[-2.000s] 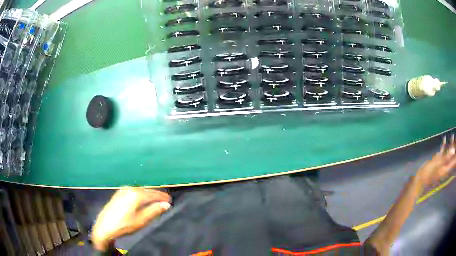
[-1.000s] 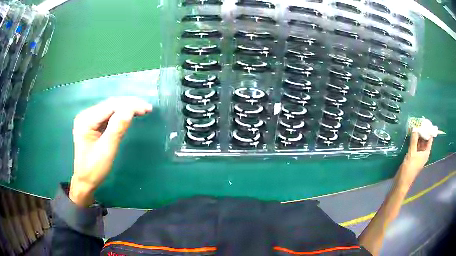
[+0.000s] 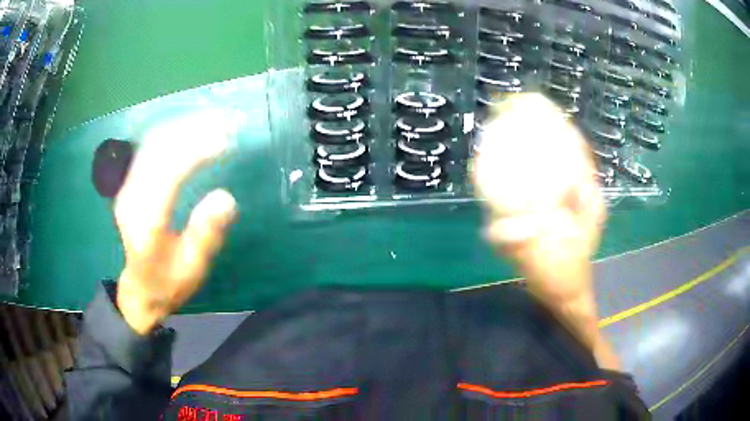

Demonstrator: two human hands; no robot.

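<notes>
A clear blister tray point(image 3: 382, 202) lies on the green bench, with rows of black round parts point(image 3: 340, 131) that have silver arcs. My right hand point(image 3: 559, 230) is over the tray's lower right part, closed around an overexposed pale squeeze bottle point(image 3: 526, 152); its nozzle cannot be made out. Hand and bottle hide several parts. My left hand point(image 3: 160, 238) is left of the tray, bare and blurred, with thumb and fingers apart and nothing seen in it. A round black pad point(image 3: 111, 167) lies on the bench at the back of this hand, partly hidden.
A stack of clear trays point(image 3: 29, 123) with blue specks stands at the far left of the bench. Brown slatted layers point(image 3: 37, 353) are below the bench at lower left. The bench's front edge runs close to my body. Grey floor with yellow lines point(image 3: 674, 288) shows at lower right.
My right hand has lifted the bottle from the tray's right side and moved left over the tray. My left hand's fingers have spread beside the pad. The tray sits higher in view than one second ago.
</notes>
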